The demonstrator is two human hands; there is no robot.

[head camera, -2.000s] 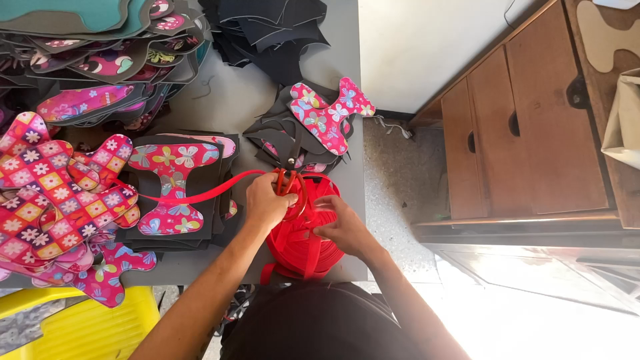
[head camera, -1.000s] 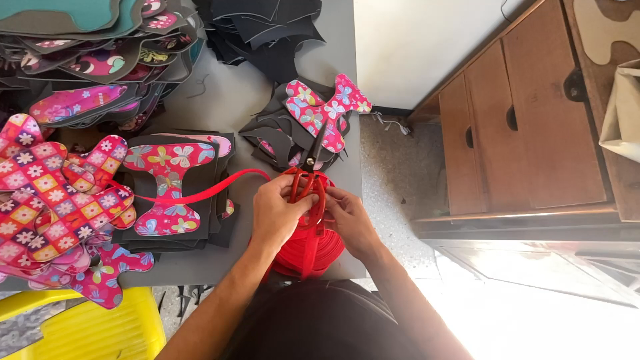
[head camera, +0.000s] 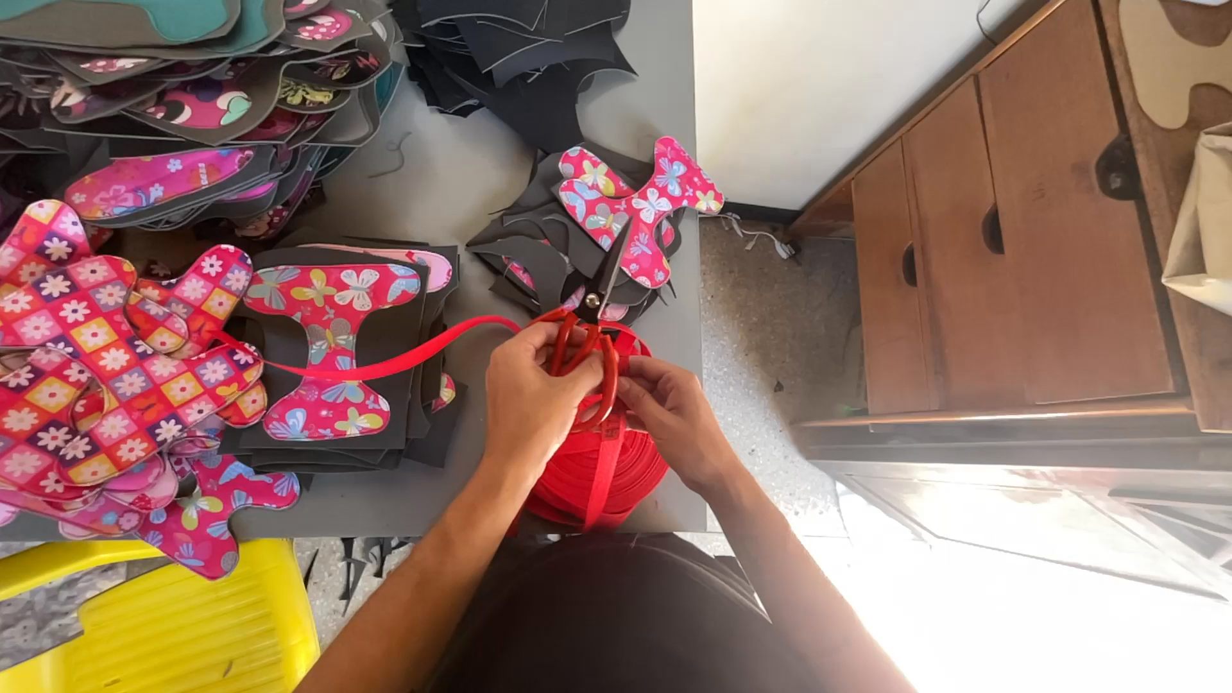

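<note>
Above a large roll of red tape (head camera: 616,472) at the table's front edge, my left hand (head camera: 539,399) holds red-handled scissors (head camera: 597,289), their blades pointing up and away. My right hand (head camera: 672,409) pinches a piece of the red tape close beside the scissor handles. A red strip (head camera: 414,358) runs leftward from my left hand over a pink butterfly-print fabric piece (head camera: 332,337) on a dark stack. Just beyond the scissors lies another butterfly-print piece (head camera: 650,200) on dark cut pieces. Whether the blades touch anything is unclear.
Checkered flower-print pieces (head camera: 106,356) are heaped at the left, with a tall stack of cut pieces (head camera: 212,106) behind them. Black pieces (head camera: 539,58) lie at the back of the grey table (head camera: 433,183). A yellow plastic chair (head camera: 202,616) stands front left, a wooden drawer cabinet (head camera: 1020,250) right.
My right hand has moved in toward the scissors and my left hand. Two seconds ago it was spread over the roll, farther from them. The scissors now show more plainly above the roll.
</note>
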